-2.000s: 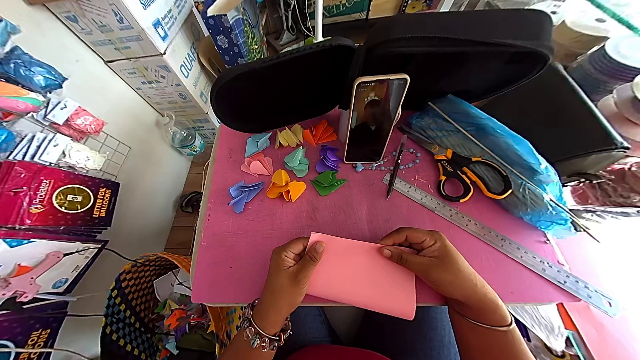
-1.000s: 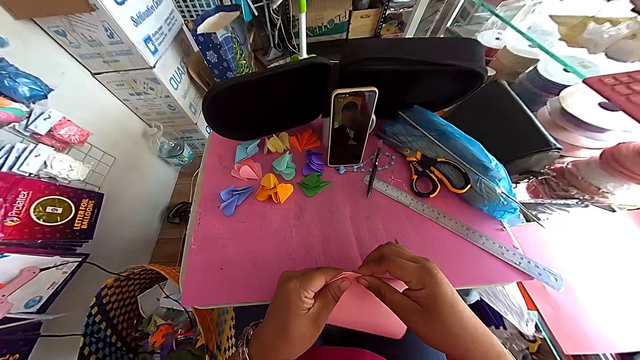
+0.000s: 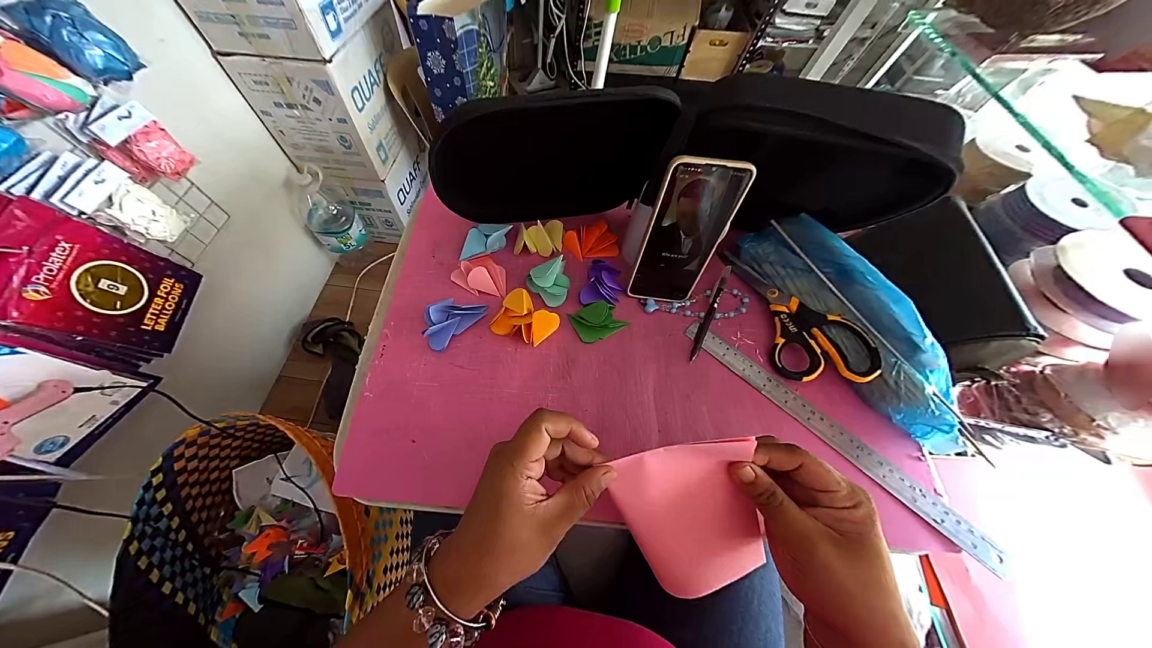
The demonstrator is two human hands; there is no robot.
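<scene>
A folded sheet of pink paper hangs between my hands over the table's front edge. My left hand pinches its upper left corner between thumb and fingers. The upper right corner is in the grip of my right hand. Beyond them, several folded paper shapes, among them an orange-yellow one, a green one and a purple one, lie on the pink tabletop. A steel ruler, a black pen and black-and-yellow scissors rest to the right.
A phone stands upright before an opened black case. Beside it lie a bead string and a blue plastic bag. A woven basket with paper scraps stands at the left. Ribbon spools are at the right.
My hands, close together at the paper's upper edge one second ago, are now farther apart at its two upper corners. The paper hangs more fully in view.
</scene>
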